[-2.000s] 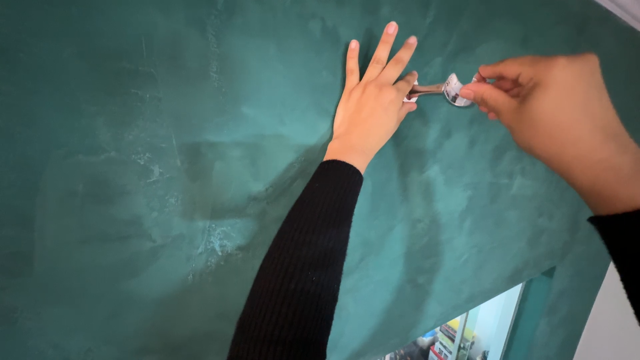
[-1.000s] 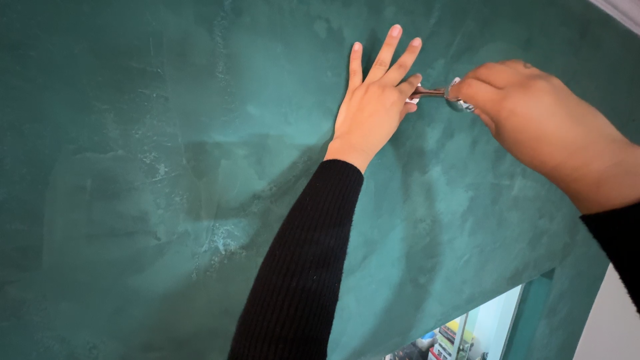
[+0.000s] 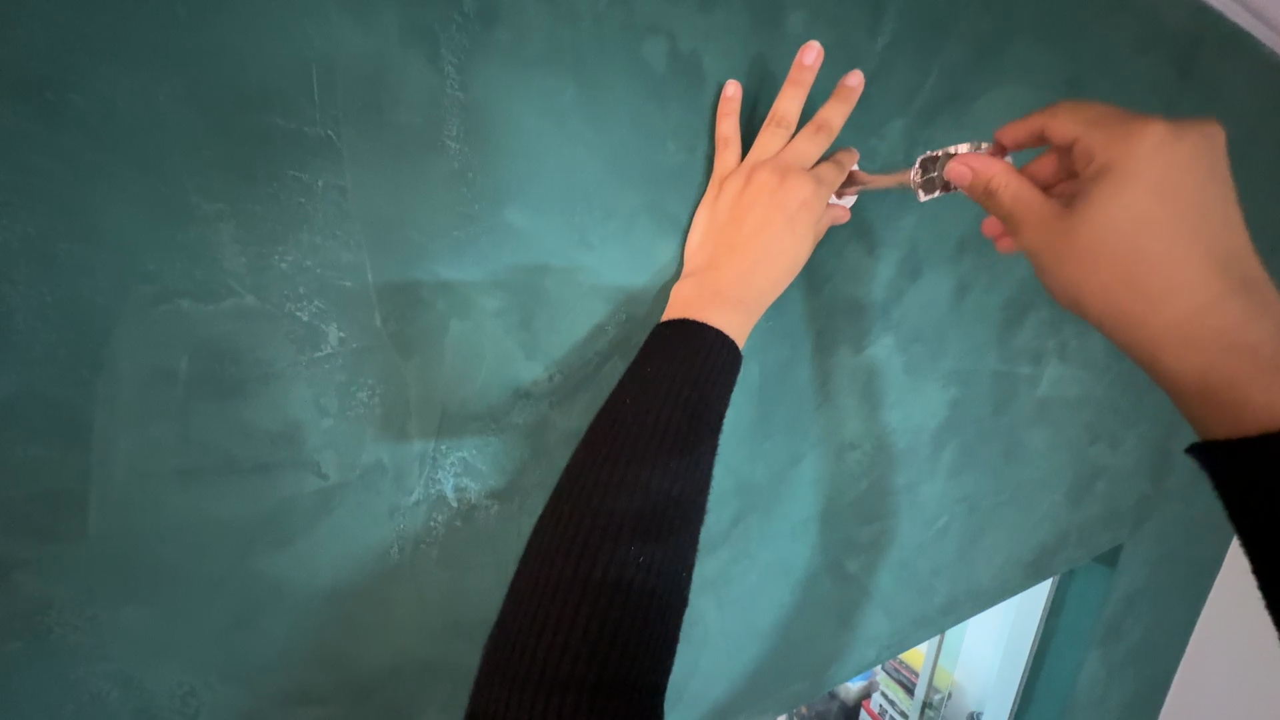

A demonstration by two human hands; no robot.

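Note:
My left hand [image 3: 765, 215] lies back-out against the green wall [image 3: 560, 200], three fingers spread. Its curled index finger and thumb are at a small white piece [image 3: 846, 190], pinched between them as far as I can see. From there a narrow brownish strip or rod [image 3: 885, 180] runs right to a shiny, silvery curved piece [image 3: 930, 174] with dark patches. My right hand [image 3: 1130, 210] pinches that piece between thumb and index finger, away from my left hand. What the joined thing is, I cannot tell.
Pale scuffs [image 3: 450, 480] mark the wall left of my sleeve. Low on the right is a slanted opening or mirror [image 3: 1000, 640] showing stacked items. A white surface [image 3: 1225, 640] borders the wall at the lower right.
My right hand has turned, uncovering more of the silvery piece that it largely covered a second ago. My left hand has stayed in place on the wall.

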